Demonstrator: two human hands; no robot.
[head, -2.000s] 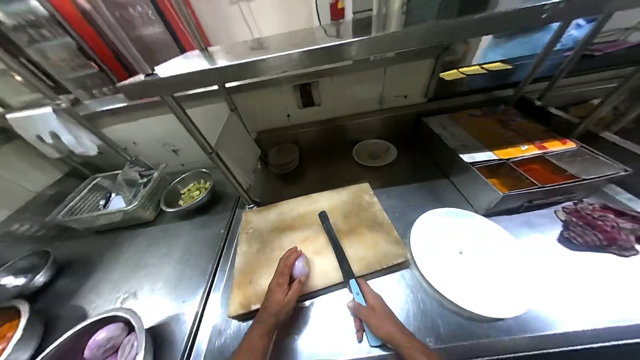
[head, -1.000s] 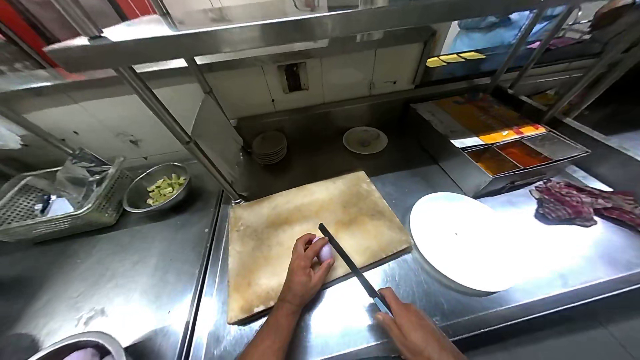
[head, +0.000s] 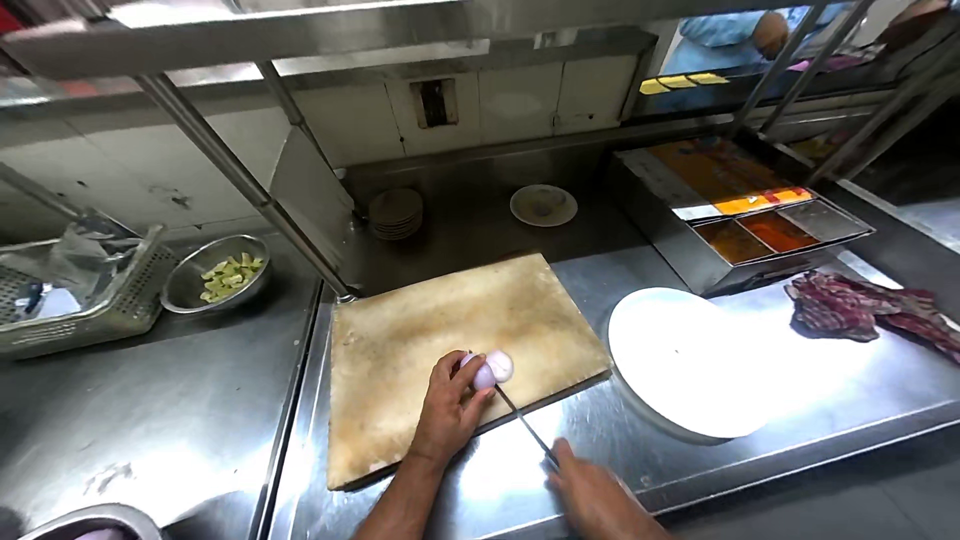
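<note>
My left hand (head: 452,401) holds a peeled purple onion (head: 482,376) on the worn cutting board (head: 427,315). Against the onion's right side lies a pale cut piece of onion (head: 500,365), its flat face showing. My right hand (head: 592,487) grips a long knife (head: 525,421) by the handle, at the board's near edge. The blade slants up and left, and its far end is at the onion, partly hidden by it and my left fingers.
Right of the board are a white plate (head: 675,360), a crumpled cloth (head: 847,304) and a metal sauce container (head: 776,231). Leftward stand a bowl of green pieces (head: 255,289) and a plastic basket (head: 135,307). Behind are stacked plates (head: 395,214). A co-worker's blue sleeve (head: 712,37) shows beyond the shelf.
The onion was whole in my left hand two seconds ago; now a cut piece lies beside it. The knife has gone from lying across the board to the onion.
</note>
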